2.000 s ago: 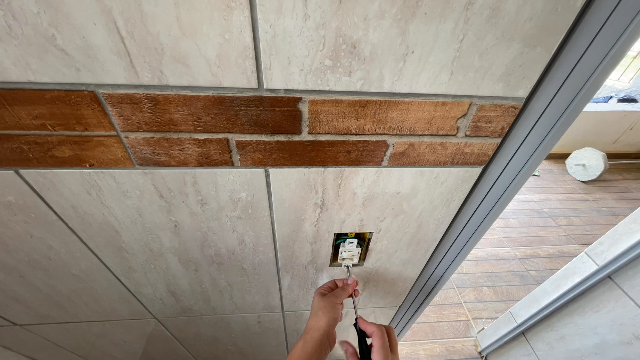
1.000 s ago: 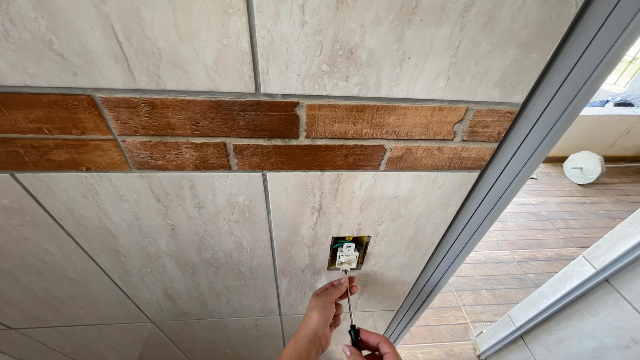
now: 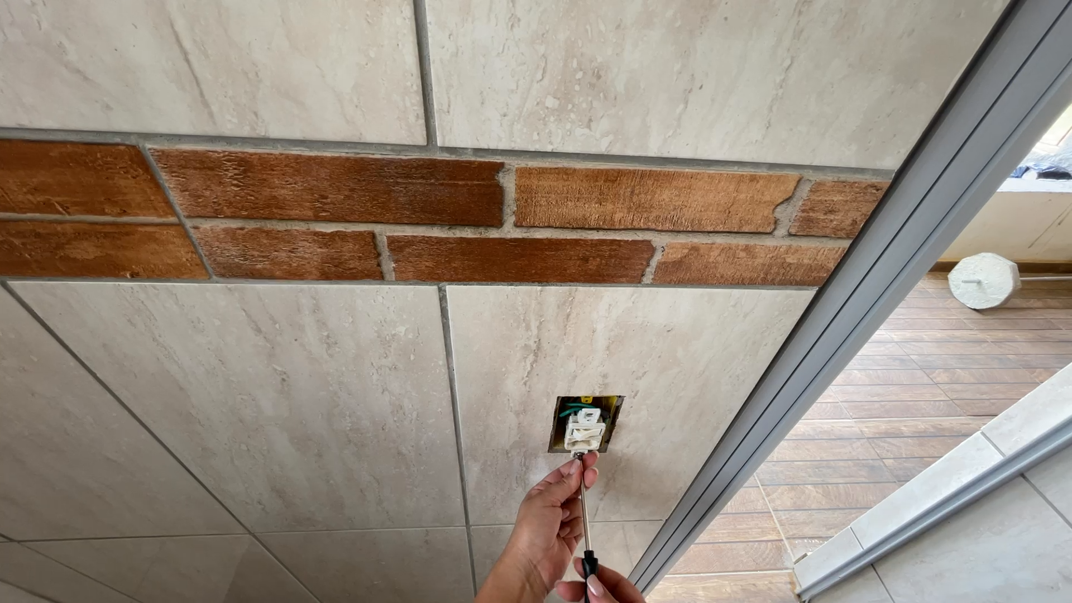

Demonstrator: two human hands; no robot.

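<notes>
A white electrical outlet module (image 3: 584,430) sits in a rectangular wall box (image 3: 615,416) cut into a beige tile, with green wire and a yellow edge showing behind it. My left hand (image 3: 548,523) is just below the box, its thumb and fingertips closed around the tip end of a screwdriver's metal shaft (image 3: 586,519) at the module's lower edge. At the bottom of the view, my right hand (image 3: 601,586) grips the screwdriver's black handle (image 3: 590,564). The tip itself is too small to make out clearly.
A band of brown brick-look tiles (image 3: 444,258) crosses the beige tiled wall above the box. To the right runs a grey metal door frame (image 3: 829,293). Beyond it are a wood-look floor (image 3: 913,352) and a round whitish object (image 3: 983,281) on a rod.
My right hand has moved lower, away from the box, since two seconds ago, and more of the screwdriver shaft shows. My left hand stays near the module's lower edge.
</notes>
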